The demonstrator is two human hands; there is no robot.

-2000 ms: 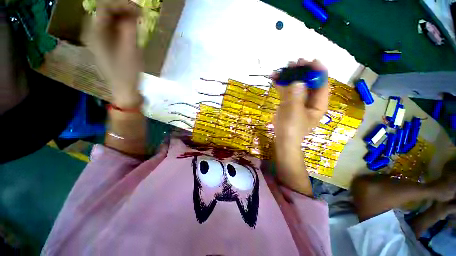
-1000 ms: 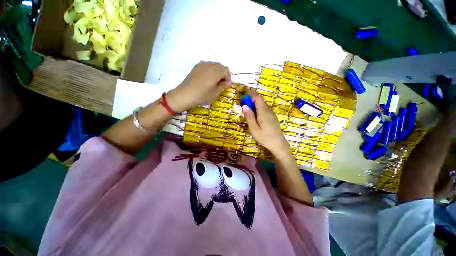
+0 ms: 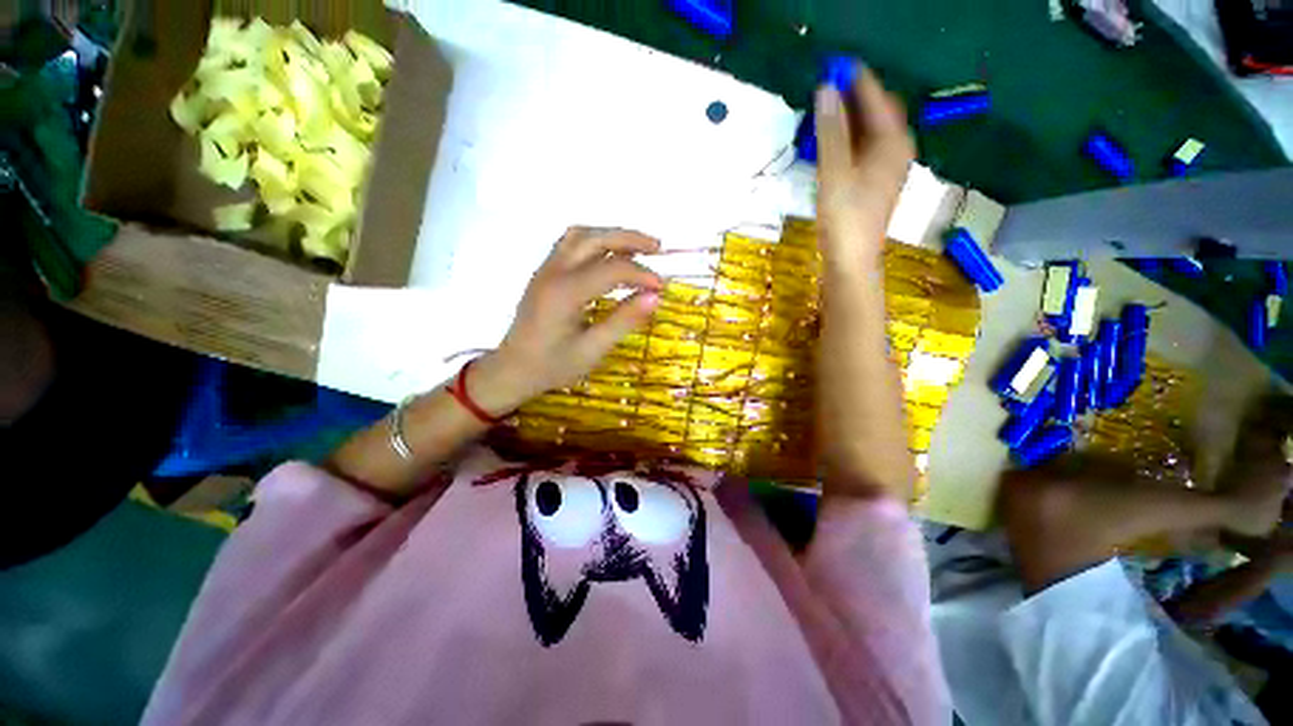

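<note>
My left hand (image 3: 589,305) is over the left part of the gold-taped parts array (image 3: 709,348), fingers apart; I see nothing held in it. My right hand (image 3: 868,156) is stretched forward past the array, at the far edge of the white sheet (image 3: 567,128). It is shut on a blue battery pack (image 3: 840,74), whose end shows at the fingertips. More blue with a thin dark wire shows beside the fingers; I cannot tell if it is the same pack. My right forearm hides part of the array.
An open brown carton (image 3: 404,156) with pale yellow slips (image 3: 291,128) stands at left. A grey metal bar (image 3: 1134,213) is at right. Loose blue packs (image 3: 1073,376) lie at right near another person's arms (image 3: 1120,511). More packs lie on the green surface (image 3: 1014,156).
My right hand has moved forward from the array to the sheet's far edge. My left hand has opened and shifted slightly down. The white-faced pack on the array no longer shows.
</note>
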